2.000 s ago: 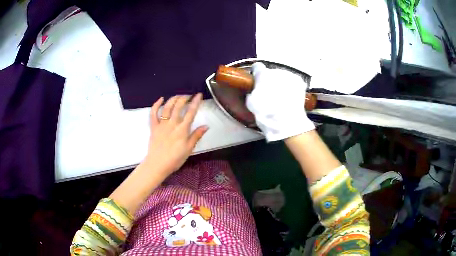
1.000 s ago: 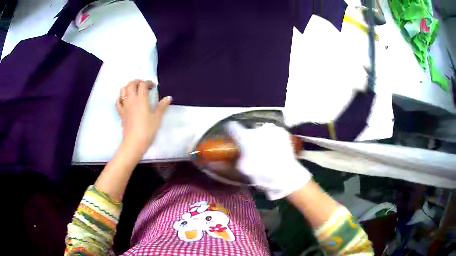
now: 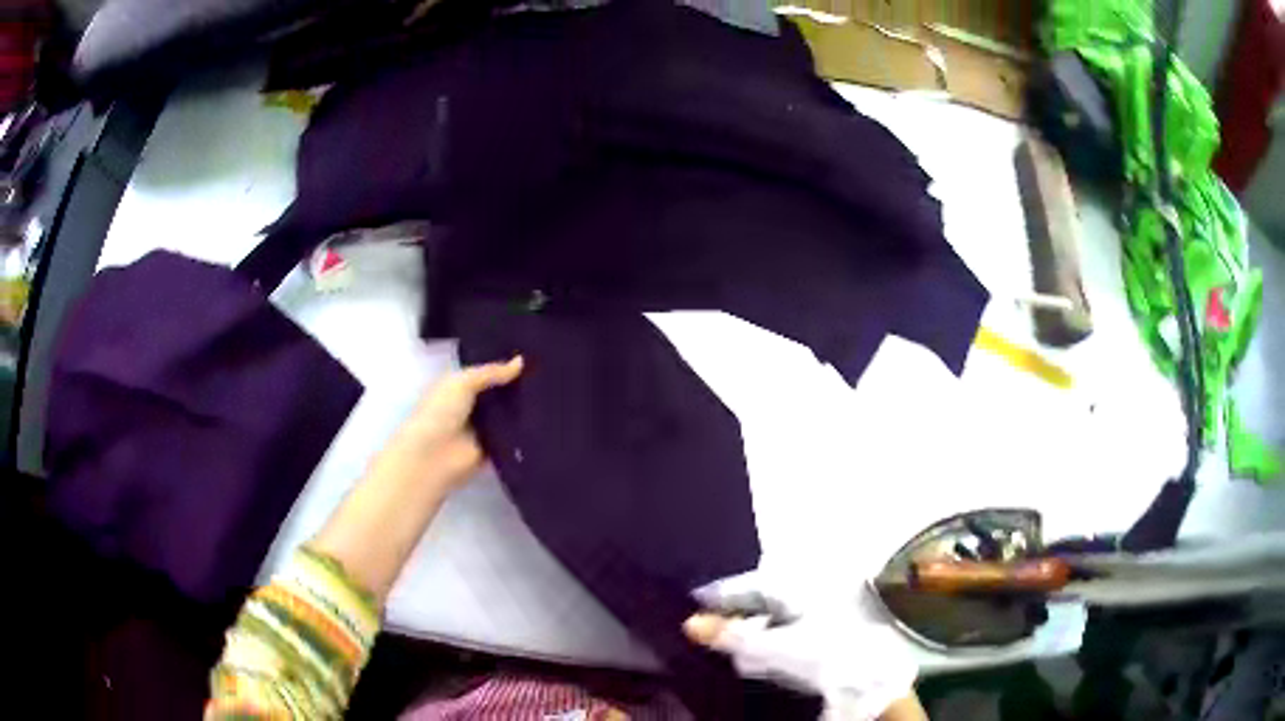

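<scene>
A dark purple garment piece (image 3: 620, 437) lies across the white-covered table (image 3: 874, 465), its near end over the front edge. My bare left hand (image 3: 458, 416) grips its left edge, thumb on top. My right hand (image 3: 803, 641), in a white glove, is blurred and pinches the near corner of the piece. The steam iron (image 3: 972, 580) stands by itself at the near right, its orange-brown handle free, just right of my glove. More purple cloth (image 3: 733, 226) lies beyond, partly folded and overlapping.
Another purple piece (image 3: 183, 409) hangs over the left front edge. At the right are a greyish block (image 3: 1053, 240), a yellow strip (image 3: 1025, 358), bright green fabric (image 3: 1198, 254) and a whitish hose (image 3: 1198, 571) behind the iron. Brown board (image 3: 916, 59) lies at the far side.
My right hand has let go of the iron, which now stands farther right, and has taken the cloth's near corner. My left hand now holds the cloth, which has been drawn towards me.
</scene>
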